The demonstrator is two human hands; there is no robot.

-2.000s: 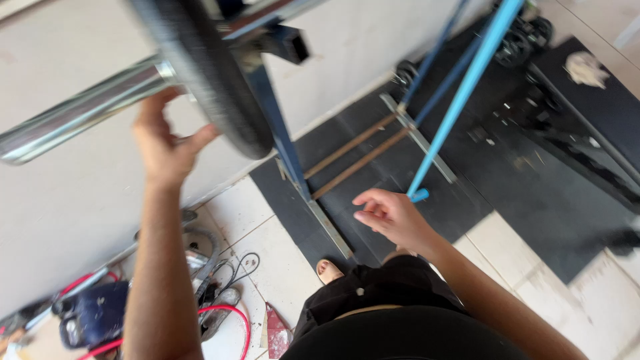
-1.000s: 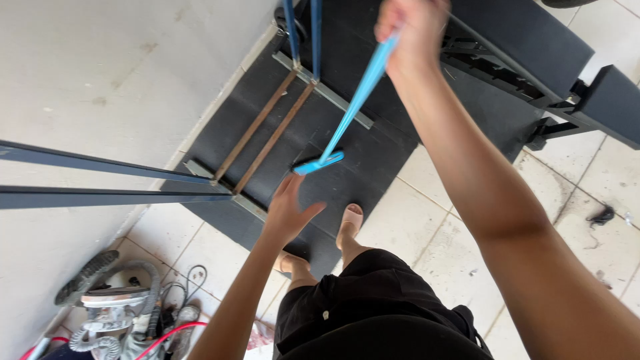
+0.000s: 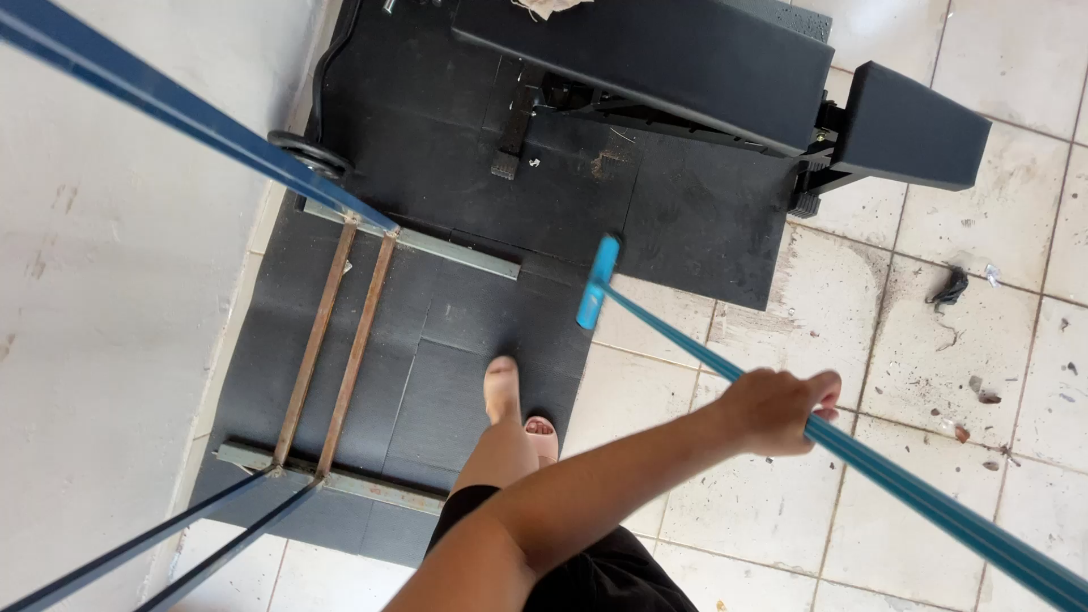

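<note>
My left hand is closed around the blue pole of a long-handled floor tool, perhaps a broom. Its narrow blue head is at the edge of the black floor mats, beyond my feet; no bristles can be made out. The pole runs from the head through my left hand and out at the lower right. My left forearm reaches across in front of my black shorts. My right hand is out of view, and so is the pole's upper end.
A padded black weight bench stands on the mats at the top. At left, a blue metal rack with brown crossbars stands by the white wall. Dirt, a crumpled black scrap and small debris lie on the white tiles at right.
My left hand, empty before, now grips the pole. My right hand, on the pole one second ago, has left view. The tool's head has moved from beside the rack's crossbars towards the mat's edge.
</note>
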